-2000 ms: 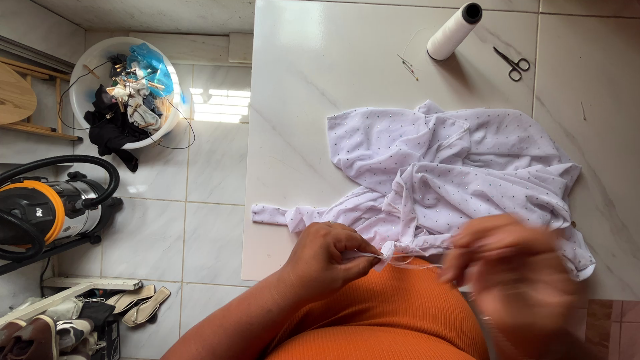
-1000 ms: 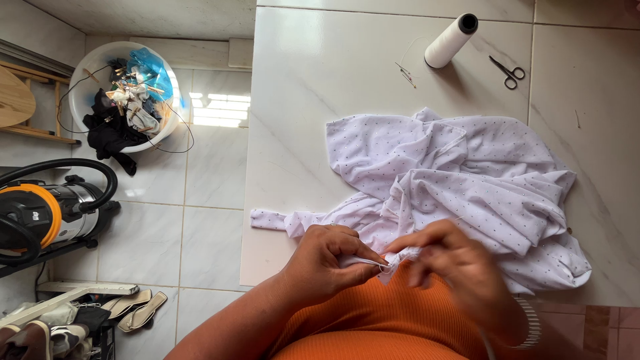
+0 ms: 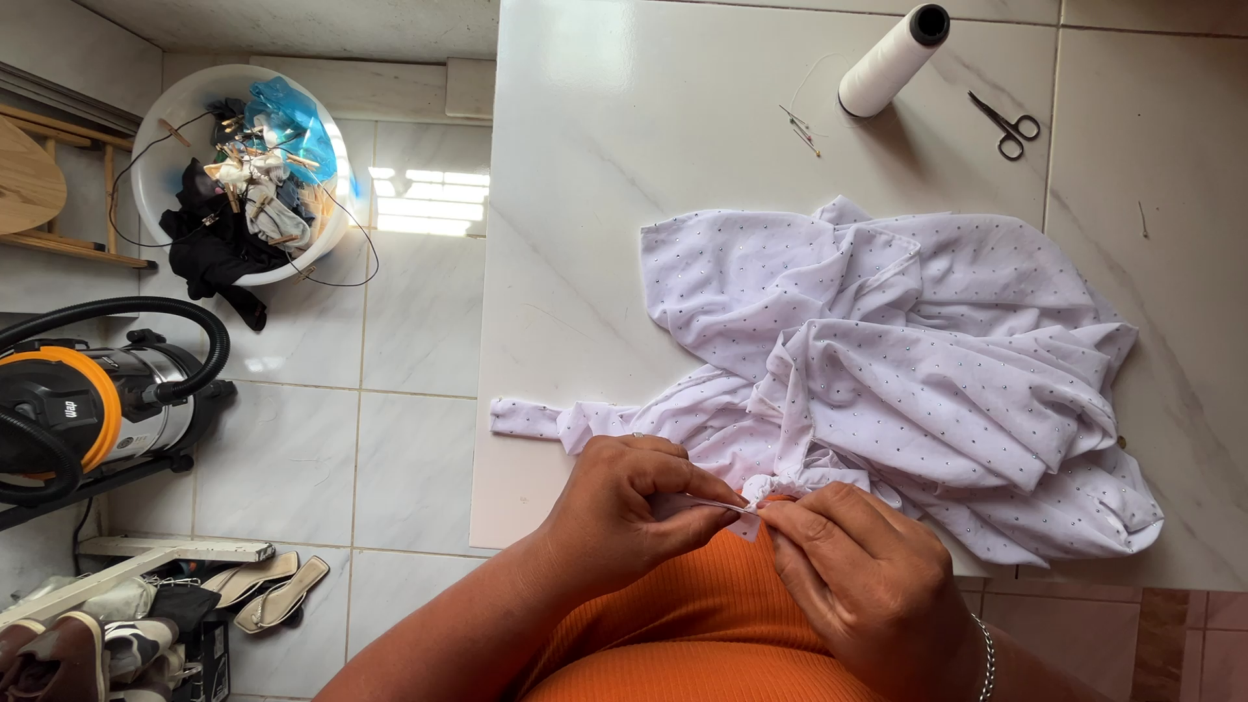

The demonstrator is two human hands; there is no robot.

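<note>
A white garment dotted with tiny shiny studs (image 3: 936, 370) lies crumpled on the marble-look table (image 3: 575, 244). Over its near edge, my left hand (image 3: 648, 502) pinches a thin folded strip of the white fabric between thumb and fingers. My right hand (image 3: 863, 575) meets it there, fingertips closed on the same edge; whether a needle is between them is too small to tell. Behind the garment stands a spool of white thread (image 3: 889, 63), with small dark scissors (image 3: 1009, 127) to its right and a few pins or needles (image 3: 802, 132) to its left.
One more pin or needle (image 3: 1144, 219) lies at the table's right. Down on the tiled floor to the left are a white basin (image 3: 341, 185) of clothes and clothespins, a vacuum cleaner (image 3: 136, 400), sandals (image 3: 283, 595) and a shoe rack (image 3: 146, 558).
My right hand was blurred in motion in both earlier frames, away from the left at first; now it is at my left fingertips. My left hand has stayed on the fabric.
</note>
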